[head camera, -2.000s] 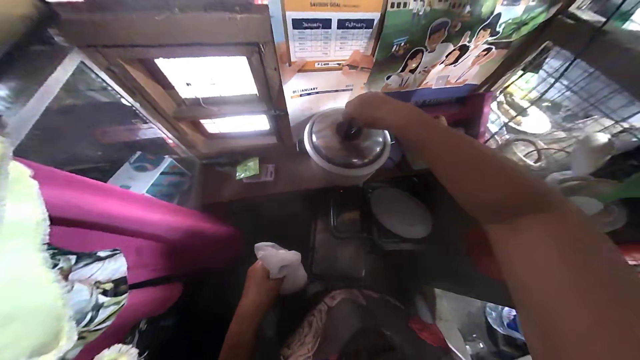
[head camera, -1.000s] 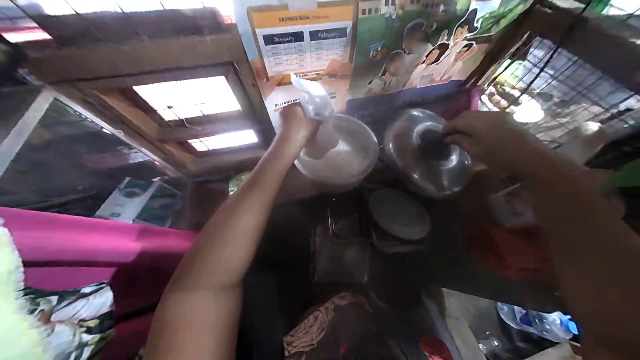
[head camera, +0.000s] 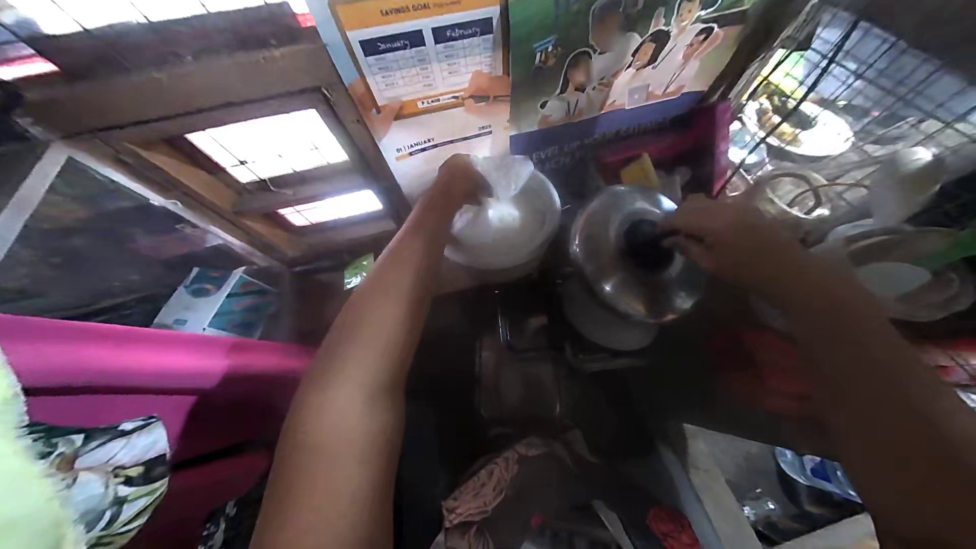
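My left hand (head camera: 463, 183) grips a translucent plastic bag (head camera: 505, 174) over the mouth of a white round pot (head camera: 540, 221). The bag's lower part reaches into the pot, above pale contents that blur in the glare. My right hand (head camera: 698, 229) holds a shiny metal lid (head camera: 602, 263) by its black knob (head camera: 648, 244), to the right of the pot and off it. Beneath the lid, a pale oval dish (head camera: 614, 329) shows in part. Clear rectangular containers (head camera: 518, 377) lie nearer to me on the dark surface.
A calendar (head camera: 438, 76) and a poster (head camera: 618, 69) hang behind the pot. Stacked dishes (head camera: 892, 267) stand at right by wire mesh. A green packet (head camera: 358, 271) lies left of the pot. Pink cloth (head camera: 152, 351) hangs at left; a plastic bottle (head camera: 816, 473) is at lower right.
My right hand has lifted the lid off the pot and moved it right. My left hand has risen from low in the view to the pot's mouth with the bag.
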